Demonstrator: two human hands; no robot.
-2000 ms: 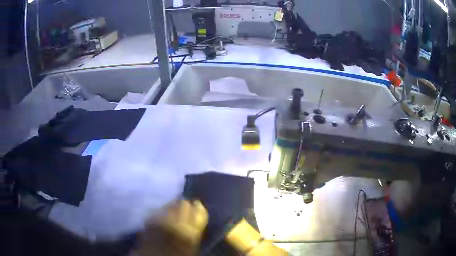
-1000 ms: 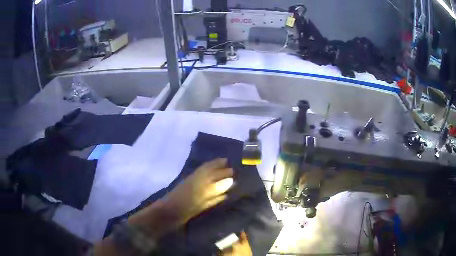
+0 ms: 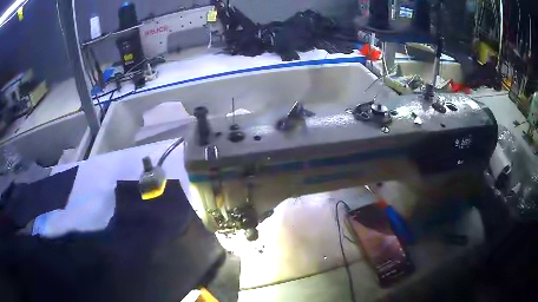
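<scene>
A dark cut panel (image 3: 156, 215) lies on the white table left of the needle area, its right edge close to the lit presser foot area (image 3: 233, 224). A small yellow-lit part of a hand, apparently my right hand (image 3: 206, 296), shows at the bottom edge on the dark cloth, beside a small white patch (image 3: 192, 296). It is cut off and blurred, so its grip cannot be told. My left hand is not in view. The sewing machine head (image 3: 354, 156) spans the middle and right.
The sewing lamp (image 3: 153, 184) hangs over the panel. A lit smartphone (image 3: 380, 245) lies right of the needle, with a thin dark cable (image 3: 342, 248) and a blue-handled tool (image 3: 396, 221) beside it. More dark cloth (image 3: 44, 191) lies at left. A white trough (image 3: 271, 88) stands behind.
The view has swung to the right, bringing more of the machine and the phone into view. My left hand, earlier flat on the dark panel, has gone out of view.
</scene>
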